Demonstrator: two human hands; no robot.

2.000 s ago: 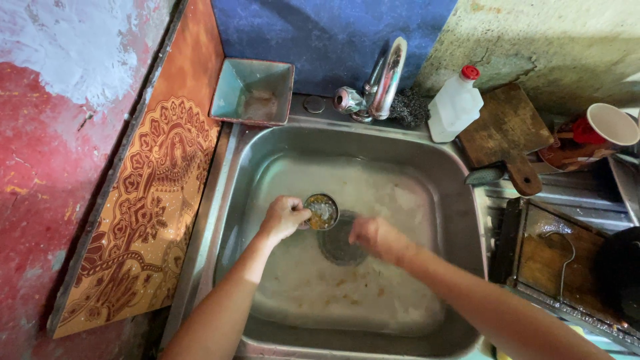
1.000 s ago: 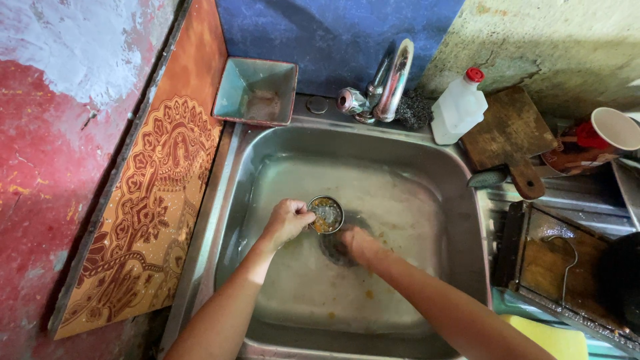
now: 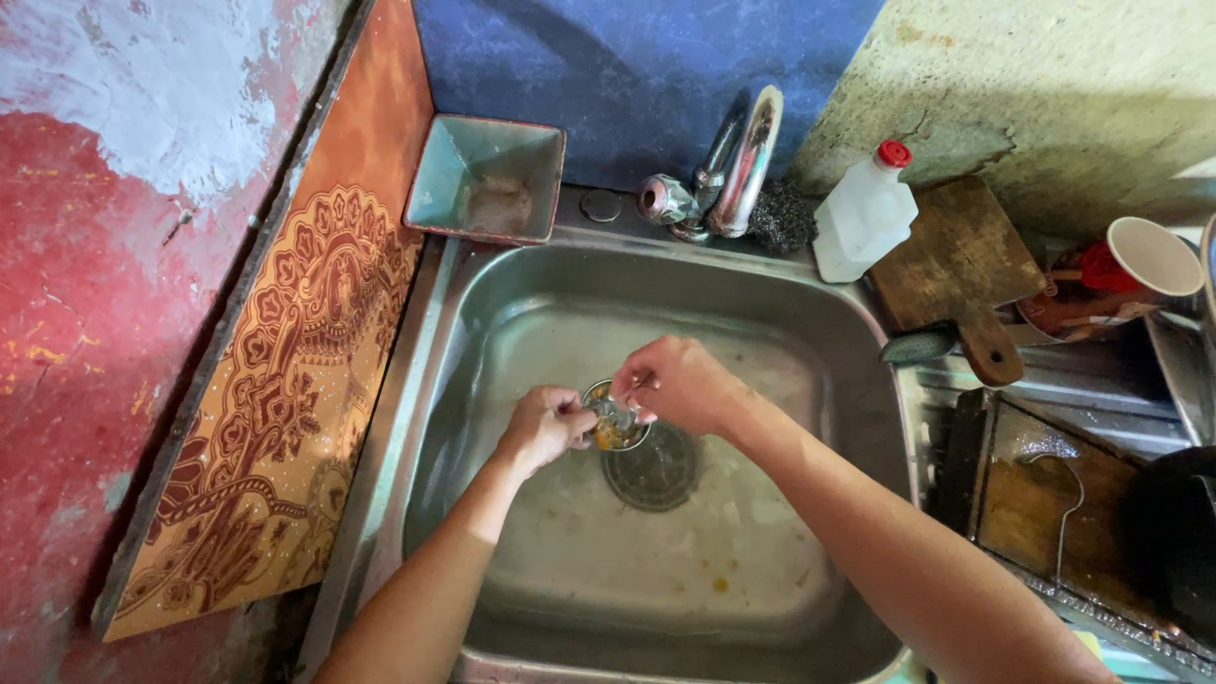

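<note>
Between my two hands is a small round metal sink strainer (image 3: 617, 429) with orange and pale food scraps in it. My left hand (image 3: 549, 429) pinches its left rim. Over its upper right edge is my right hand (image 3: 670, 385), fingers bent and fingertips at the scraps; whether they hold a scrap cannot be told. Just below and to the right of the strainer lies the round dark drain (image 3: 653, 470) in the floor of the stainless steel sink (image 3: 655, 579). Shallow cloudy water with small orange bits appears to cover the floor.
Behind the sink stand a square teal dish (image 3: 437, 180), a chrome faucet (image 3: 755, 157), a dark scouring pad (image 3: 781, 220) and a white plastic bottle with a red cap (image 3: 864, 223). To the right are a wooden cutting board (image 3: 955, 252), a paper cup (image 3: 1154, 256) and a wet tray (image 3: 1031, 475).
My right hand has risen from over the drain to the strainer's upper right edge, uncovering the drain. My left hand keeps its grip on the strainer's rim.
</note>
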